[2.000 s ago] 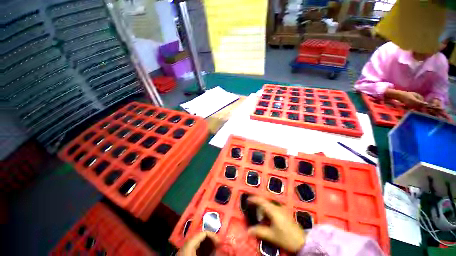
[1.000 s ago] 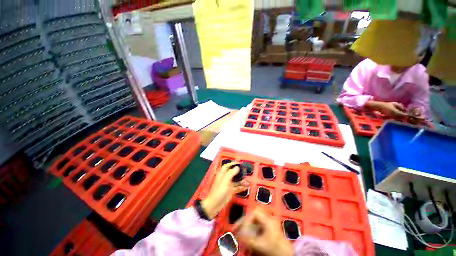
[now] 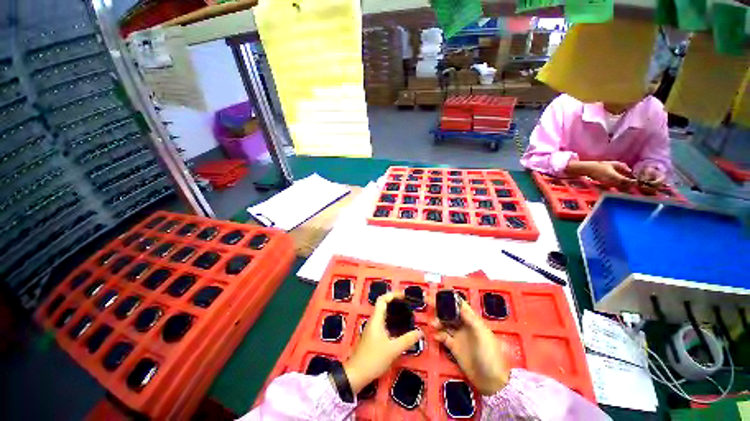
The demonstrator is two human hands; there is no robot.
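Note:
The red-orange working tray (image 3: 539, 349) lies directly in front of me, with black watch units in many pockets and bare pockets at its right. My left hand (image 3: 374, 341) holds a dark watch unit (image 3: 400, 316) between thumb and fingers above the tray's middle. My right hand (image 3: 479, 349) holds another watch unit (image 3: 448, 306) upright, just right of the first; its dark face shows. The two units are apart. The hands cover some pockets beneath them.
Stacked full trays (image 3: 234, 308) stand at left. A second tray (image 3: 452, 196) lies beyond on white paper (image 3: 345, 238). A pen (image 3: 534, 268), a black oval object (image 3: 557, 260) and a blue-topped box (image 3: 658, 247) with a cable coil (image 3: 697, 352) are at right. A pink-sleeved person works opposite.
My left hand has moved from the tray's far left pockets towards the middle with a unit. My right hand has moved up and right and now shows a unit. The view has shifted.

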